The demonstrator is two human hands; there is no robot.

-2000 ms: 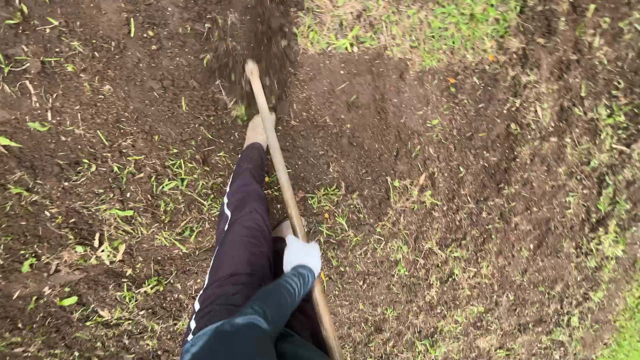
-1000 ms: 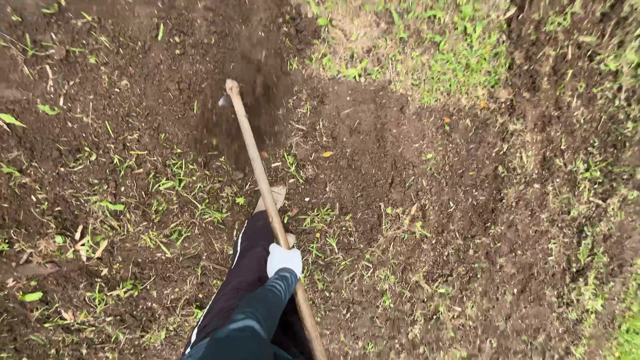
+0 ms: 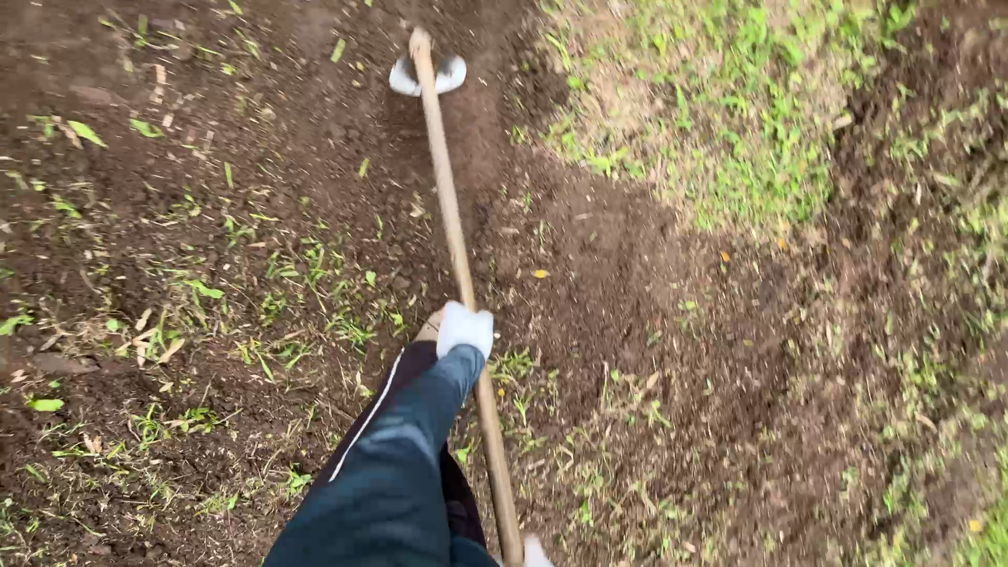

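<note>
My left hand (image 3: pixel 465 331), in a white glove, grips the wooden handle (image 3: pixel 449 205) of a hoe around its middle. The handle slants from the top centre down to the bottom edge. Pale metal of the hoe's blade (image 3: pixel 451 74) shows on both sides of the handle near its far end, over dark bare soil (image 3: pixel 488 118). At the bottom edge, my right hand (image 3: pixel 537 553), also white-gloved, is wrapped at the lower handle; most of it is cut off by the frame.
My shoe (image 3: pixel 429 327) and dark trouser leg (image 3: pixel 378 409) with a white stripe are just left of the handle. A patch of green grass (image 3: pixel 732 134) stands at the upper right. Loose soil with scattered weeds (image 3: pixel 315 268) and dry leaves lies left; sparse grass runs along the right.
My left hand has moved forward with the hoe, now close to my shoe. The blade, blurred or hidden before, shows plainly. A bit of my right hand has come into view at the bottom.
</note>
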